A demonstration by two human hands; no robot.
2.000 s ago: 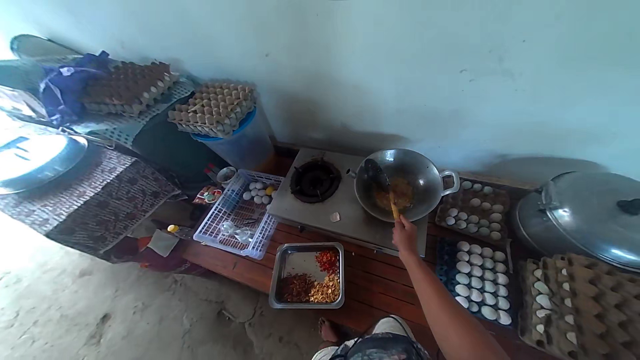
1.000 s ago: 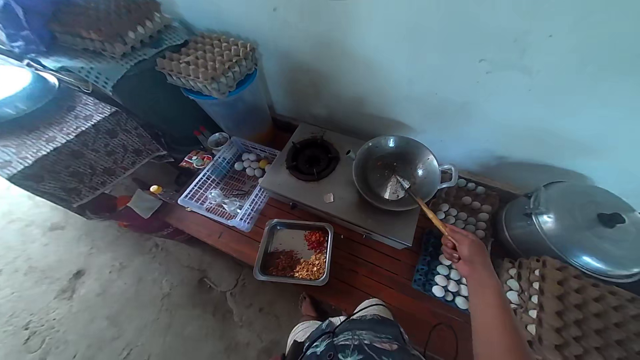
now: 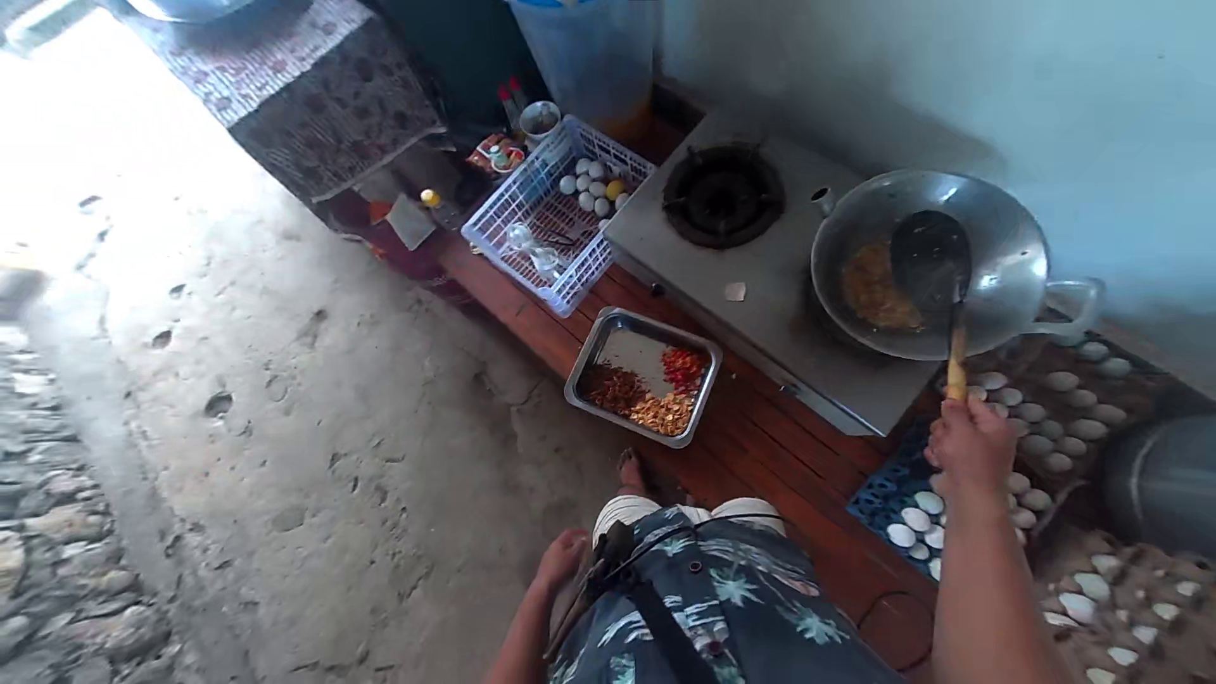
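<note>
My right hand (image 3: 971, 442) grips the wooden handle of a wok spatula (image 3: 929, 255), whose dark, broad blade is inside the metal wok (image 3: 1012, 228). Brownish food in oil (image 3: 876, 290) lies in the wok, left of the blade. The wok sits on the right side of a two-burner gas stove (image 3: 760, 313); the left burner (image 3: 724, 195) is bare. My left hand (image 3: 564, 555) hangs low beside my hip, away from every object; its fingers are too indistinct to read. A steel tray (image 3: 581, 399) in front of the stove holds red, dark brown and golden fried bits in separate piles.
Left of the stove stands a white plastic basket (image 3: 494, 249) with several eggs. Right of it are egg trays (image 3: 869, 494) full of eggs and a large metal pot (image 3: 1173, 475). A plastic bucket (image 3: 594, 62) stands behind the basket. Rough concrete floor (image 3: 313, 456) lies left of the wooden bench.
The view has swung down and left, and my left hand has come into it. The spatula blade now stands raised within the wok; one second ago it was low near the wok's front rim.
</note>
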